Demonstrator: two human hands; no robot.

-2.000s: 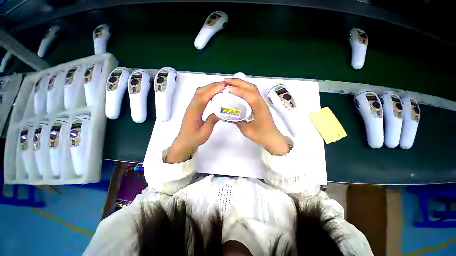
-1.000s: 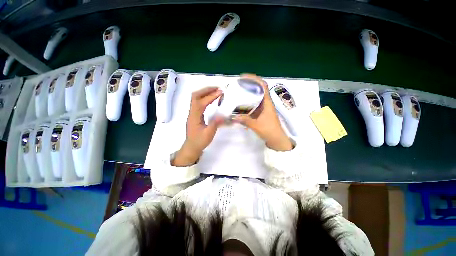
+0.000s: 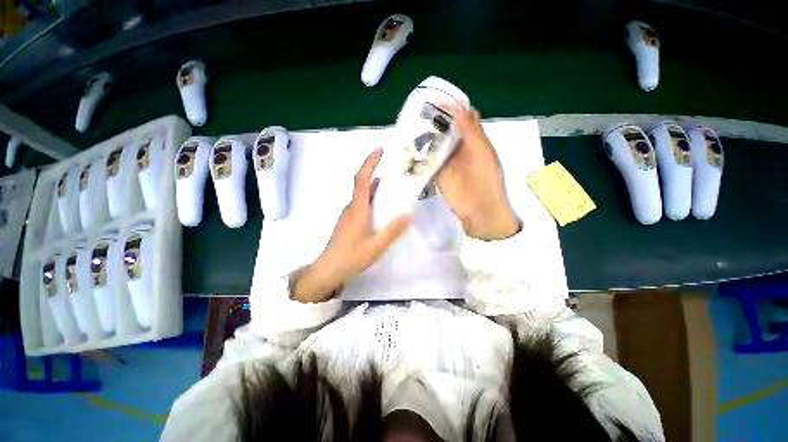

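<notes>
A white handset (image 3: pixel 422 138) is tilted above the white work sheet (image 3: pixel 311 242), its wide head up and gold-brown panel facing the camera. My right hand (image 3: pixel 479 177) grips its right side near the head. My left hand (image 3: pixel 352 237) is to the lower left of the handset, with thumb and fingers spread around the handle end; contact cannot be told. Below the held handset, a small dark patch and pale shape show beside my right hand, too blurred to name. My right hand hides part of the sheet.
A blister tray (image 3: pixel 177 285) with handsets stands at left. Three handsets (image 3: pixel 229 181) lie left of the sheet and three (image 3: pixel 678 173) at right. A yellow note (image 3: pixel 562 193) lies on the sheet's right edge. Spaced handsets lie on the green belt (image 3: pixel 510 78) behind.
The handset has turned from end-on to showing its panel and moved up. My left hand has opened and moved lower. The handset at the sheet's right is no longer seen there. The view has shifted slightly.
</notes>
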